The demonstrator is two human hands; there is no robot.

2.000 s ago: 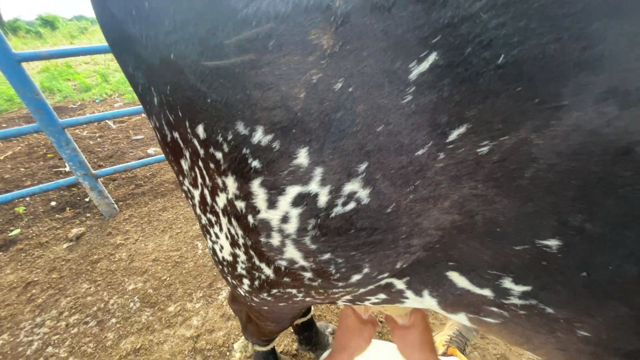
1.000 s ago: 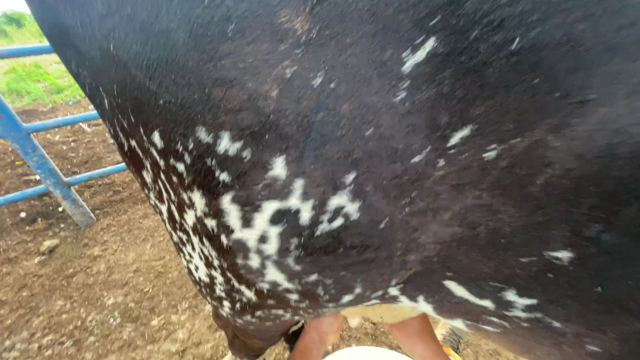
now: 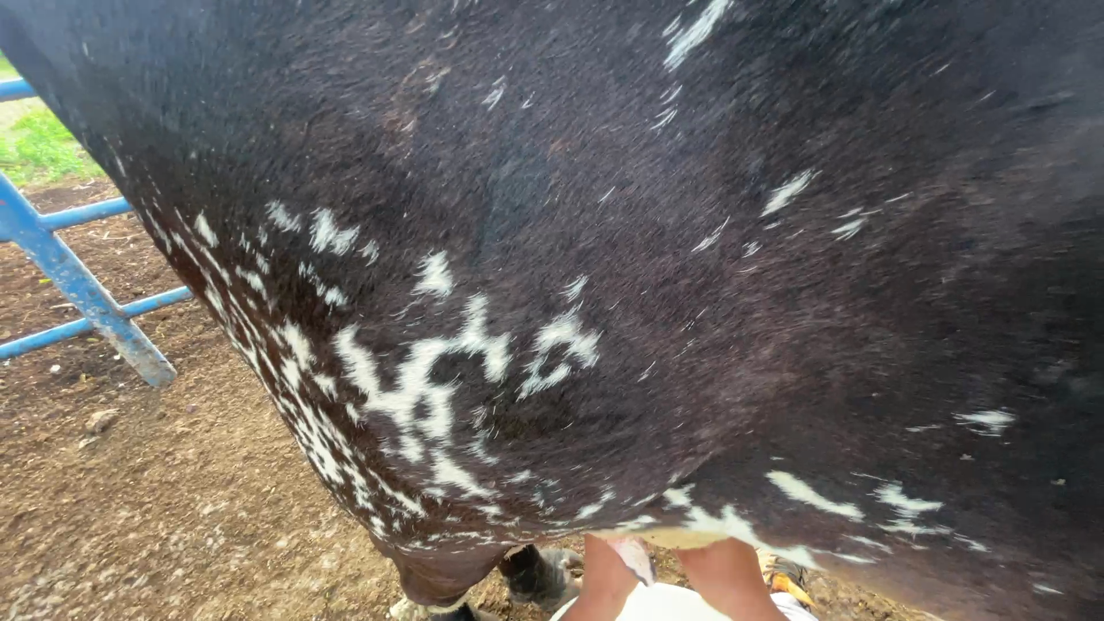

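Observation:
The dark brown and black flank of a cow [image 3: 690, 302], with white patches, fills most of the head view. At the bottom, my left forearm [image 3: 606, 578] and my right forearm [image 3: 729, 578] reach under its belly. Both of my hands are hidden behind the lower edge of the flank, so what they hold or touch does not show. A pale pinkish teat [image 3: 636, 559] hangs between the forearms. The white rim of a round container [image 3: 664, 604] shows below it, between my arms.
A blue metal pipe fence [image 3: 82, 280] stands at the left on brown dirt ground [image 3: 172, 509], with grass behind. The cow's brown leg [image 3: 448, 573] and a dark hoof [image 3: 543, 576] are left of my arms. Something orange and black [image 3: 789, 582] lies right of them.
The view has shifted, so the fence sits farther left and less of it shows. My forearms stay under the belly, and the gap between them has varied slightly.

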